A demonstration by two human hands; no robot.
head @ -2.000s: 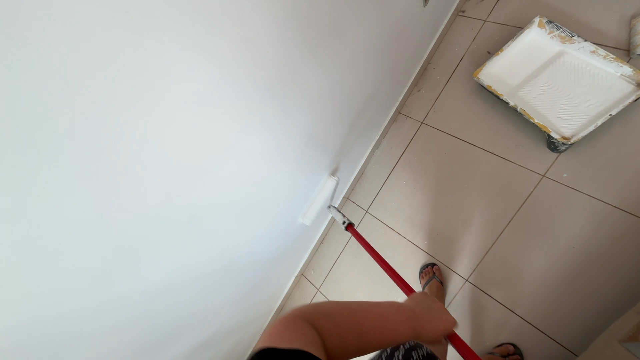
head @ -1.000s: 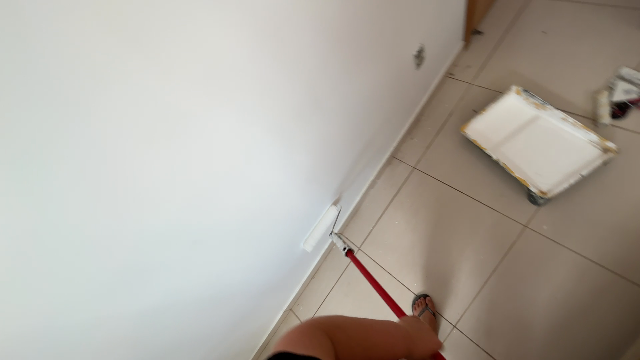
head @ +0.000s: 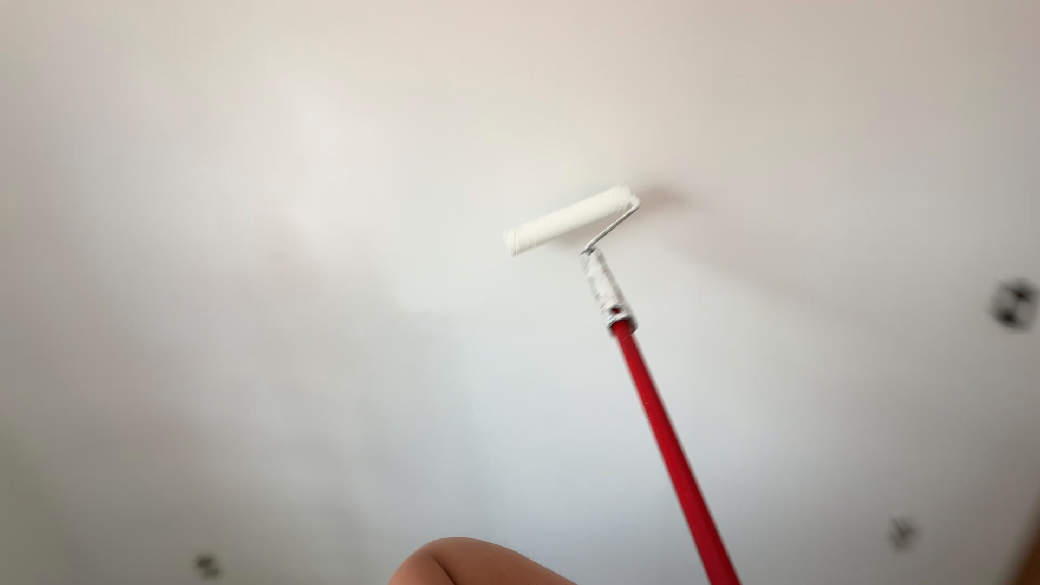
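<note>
A paint roller with a white sleeve lies against or very near the white wall, tilted with its right end higher. Its thin wire frame runs to a paint-smeared handle, which is fixed on a red extension pole. The pole slants down and leaves the view at the bottom edge. Part of a bent bare arm shows at the bottom, left of the pole. Both my hands are out of view, so their hold on the pole is hidden.
Dark, blurred wall boxes or openings show at the right edge, the lower right and the lower left. A brown edge stands in the bottom right corner. A soft shadow falls right of the roller.
The roller has gone from the foot of the wall, beside the floor tiles, to higher on the wall. The view has swung up, and the floor, paint tray and feet have left it.
</note>
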